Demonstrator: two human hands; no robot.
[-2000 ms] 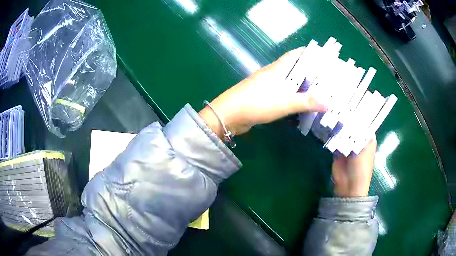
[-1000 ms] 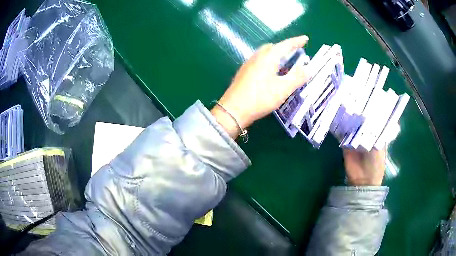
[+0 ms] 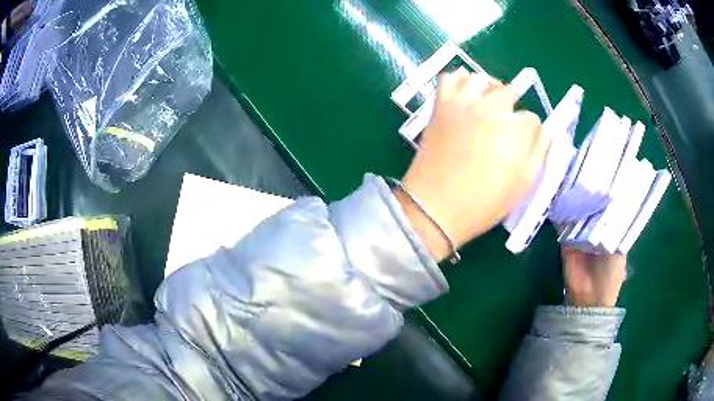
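Observation:
My left hand (image 3: 477,149) is closed over several white plastic front housings above the shiny green surface. One housing (image 3: 458,53) sticks out beyond its fingers with its window showing, and another (image 3: 548,168) leans at its right side. My right hand (image 3: 593,278) holds a tight stack of white housings (image 3: 607,168) on edge; its fingers are hidden behind the stack.
A clear plastic bag (image 3: 145,86) lies at upper left, with housings (image 3: 27,70) beside it. Another housing (image 3: 26,182) lies above the striped strip sheet bundle (image 3: 47,274). A pale sheet (image 3: 215,223) is partly under my left sleeve. Dark parts (image 3: 658,23) lie at upper right.
The housings under my left hand have come apart from the stack and fanned out, one turned window up. My left hand has moved right and closed over them. The right-hand stack has shifted slightly right.

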